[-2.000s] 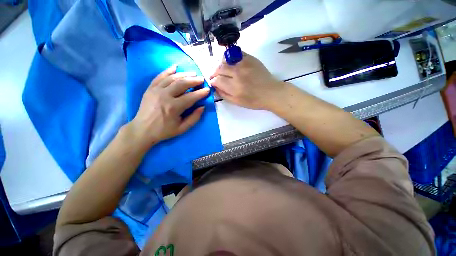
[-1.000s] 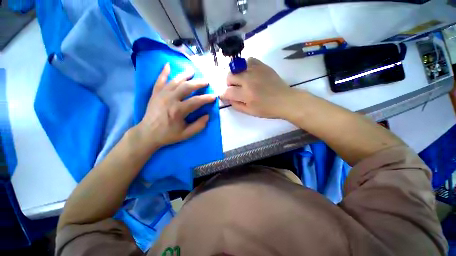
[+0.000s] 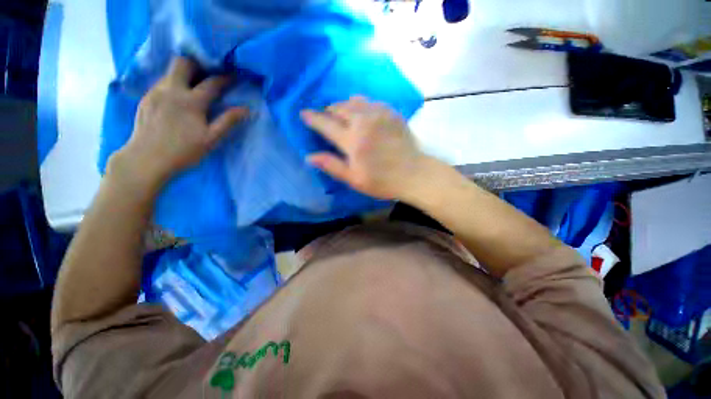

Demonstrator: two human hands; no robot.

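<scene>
The blue garment piece (image 3: 273, 171), bright blue with paler whitish-blue areas, lies bunched on the left part of the white sewing table and hangs over its front edge. My left hand (image 3: 179, 117) is on the cloth at the left, fingers bent into its folds; whether it grips is unclear. My right hand (image 3: 366, 144) is blurred over the cloth's right part, thumb and fingers apart. The needle area is at the top edge, mostly out of the picture; a dark blue knob (image 3: 455, 9) shows there.
Orange-handled snips (image 3: 557, 39) and a black phone (image 3: 621, 86) lie on the table at the right. A ruler strip (image 3: 569, 166) runs along the front edge. Pale blue cloth (image 3: 214, 288) is piled below the table. A blue crate (image 3: 678, 331) stands at the lower right.
The view has shifted, and the machine head has nearly left it. My hands have moved apart, the right from beside the panel onto the cloth. The panel, flat before, is now bunched.
</scene>
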